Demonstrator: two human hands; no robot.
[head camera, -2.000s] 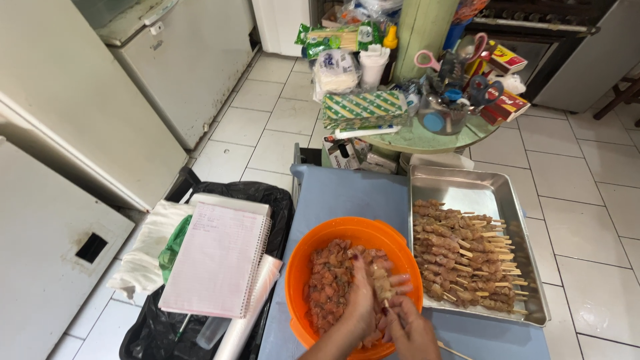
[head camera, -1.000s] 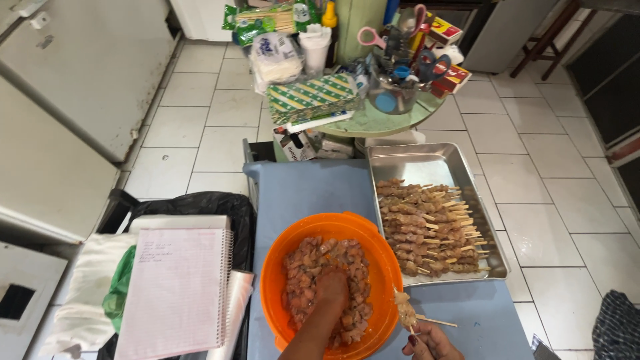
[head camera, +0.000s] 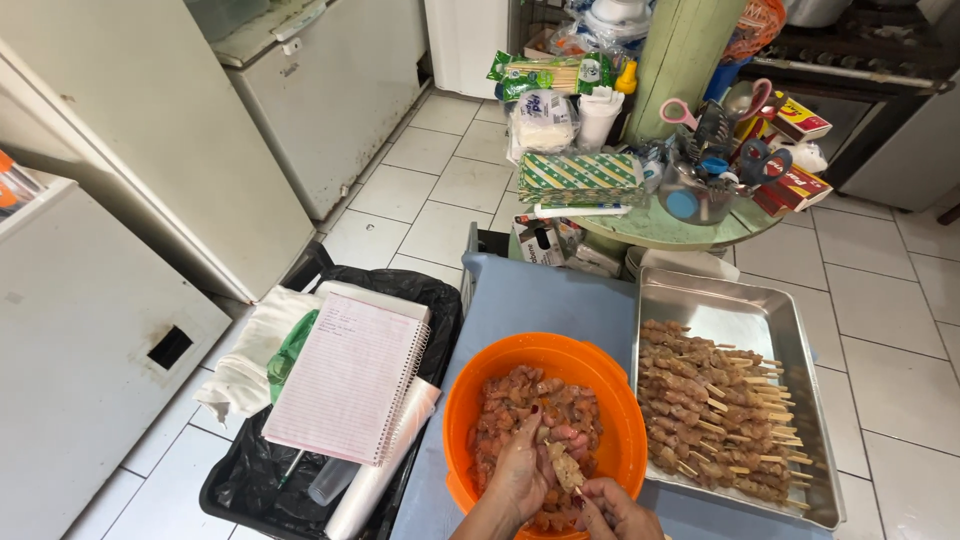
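Note:
An orange plastic bowl (head camera: 622, 442) of raw diced meat (head camera: 510, 390) stands on the blue tabletop. Above the meat, my right hand (head camera: 611, 510) grips the lower end of a wooden skewer threaded with meat pieces (head camera: 566, 466). My left hand (head camera: 525, 461) is around the upper part of that skewer, thumb up, with a piece of meat at its tip. Right of the bowl, a deep metal tray (head camera: 712, 296) holds several rows of filled meat skewers (head camera: 705, 405), most with their stick ends pointing right.
Left of the bowl, a spiral notebook (head camera: 345, 375) bearing writing, a white cloth (head camera: 262, 352) and a plastic roll (head camera: 382, 465) lie on a black bin (head camera: 442, 300). Behind stands a round green table (head camera: 652, 229) with paper packs (head camera: 577, 176), a utensil container (head camera: 694, 195) and matchboxes (head camera: 795, 187).
My left hand has come up from the meat in the bowl to the skewer's tip. My right hand has brought the skewer from beside the bowl to over it.

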